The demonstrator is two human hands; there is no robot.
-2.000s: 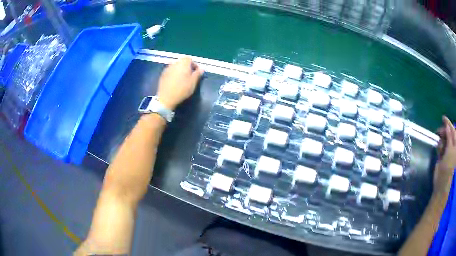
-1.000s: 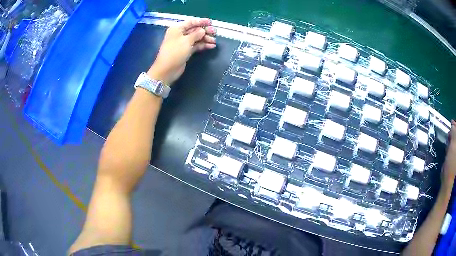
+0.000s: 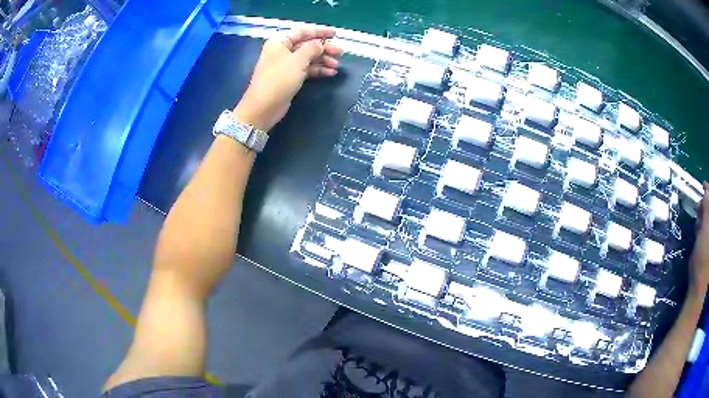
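Observation:
A large clear blister tray (image 3: 346, 194) lies tilted in view across the dark worktop, its far part over the rail and the green belt's edge. Rows of white wired components (image 3: 460, 178) fill its pockets, with thin wires beside them. My left hand (image 3: 299, 66), with a watch on the wrist, is over the pale rail left of the tray; its fingers are loosely curled and apart, and no thing shows in them. My right hand (image 3: 703, 225) is at the right picture edge beside the tray, mostly cut off, so its fingers are hidden.
A blue plastic bin (image 3: 117, 116) stands at the worktop's left end. The pale side rail (image 3: 361, 45) runs between the dark worktop (image 3: 272, 186) and green conveyor belt (image 3: 357, 17). Clear glittering sheets (image 3: 54, 66) are at the upper left. Another blue bin (image 3: 694, 373) is partly visible at lower right.
Since two seconds ago my left hand's fingers have opened from a closer curl, and the view has shifted so the tray appears larger. Over the last second almost nothing has moved.

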